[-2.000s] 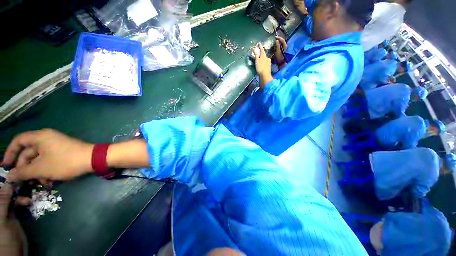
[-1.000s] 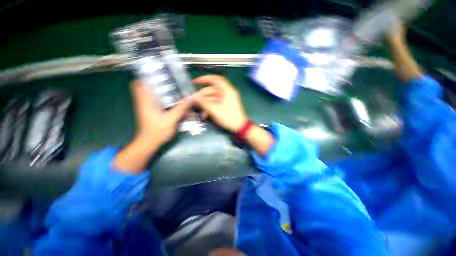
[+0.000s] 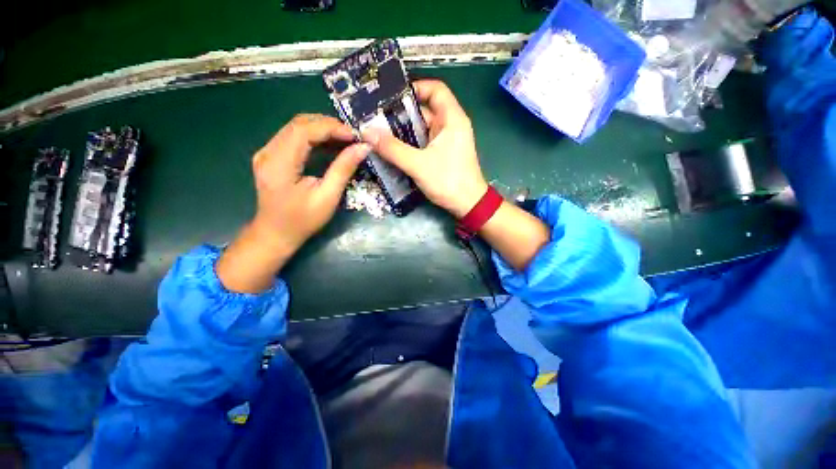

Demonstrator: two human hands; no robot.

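A phone mid-frame assembly (image 3: 374, 84) is held tilted above the green bench mat, its open internals facing up. My right hand (image 3: 449, 151) grips it around its right edge, with the thumb across its pale central area. My left hand (image 3: 298, 179) is at its left edge, with thumb and fingertip close together there; whether a small part is between them cannot be told. A loose pile of small white parts (image 3: 368, 198) lies on the mat below the hands, partly hidden by the phone unit.
Two stacks of phone units (image 3: 103, 200) stand at left. A blue bin (image 3: 626, 69) of white pieces and clear plastic bags (image 3: 674, 87) are at upper right. A metal roll holder (image 3: 724, 176) lies at right, beside a neighbouring worker's blue sleeve (image 3: 799, 101). A whitish rail (image 3: 257, 66) runs behind.
The view has swung back over the bench and sharpened. The right hand now grips the phone unit's right side, and the left hand has moved to its left edge with fingertips pinched.
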